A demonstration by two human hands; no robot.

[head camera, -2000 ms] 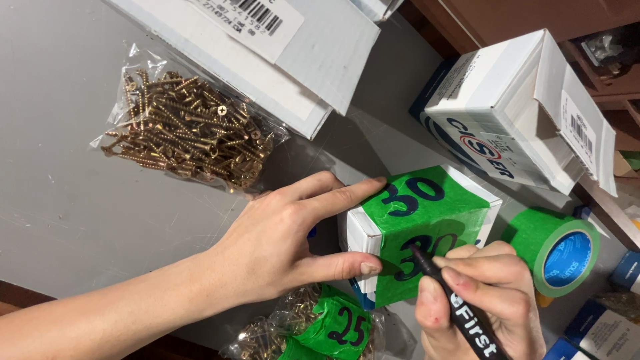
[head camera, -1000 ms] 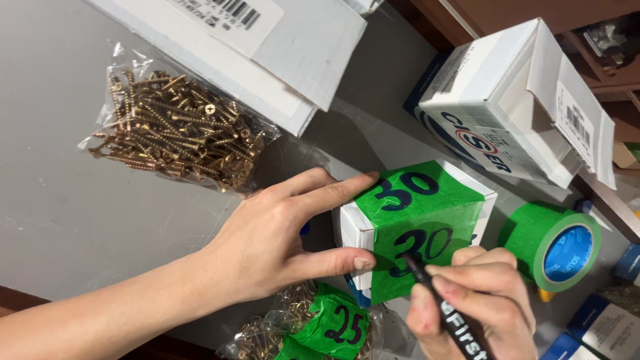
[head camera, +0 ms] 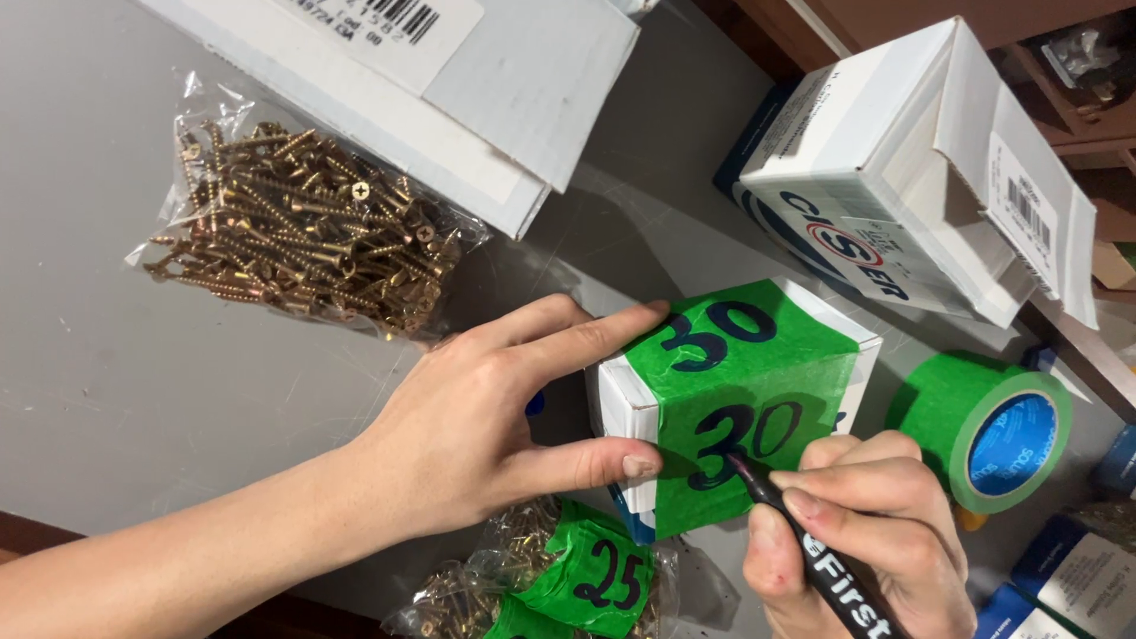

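Note:
My left hand steadies a small white cardboard box, its index finger on the top edge and its thumb against the near side. Green masking tape covers two faces of the box, each bearing a dark handwritten "30". In my right hand is a black marker, its tip touching the "3" on the nearer face. That "3" has thick strokes, while the "0" beside it is thinner. Bags of screws with green tape marked "25" lie just below the box.
A clear plastic bag of brass-coloured screws lies at upper left beside a large white box. An open white carton stands at upper right, above a green tape roll. Small blue-and-white boxes sit at lower right.
The strokes of the "3" on the nearer face have become thicker. My right hand has shifted slightly with the marker; my left hand keeps its hold on the box.

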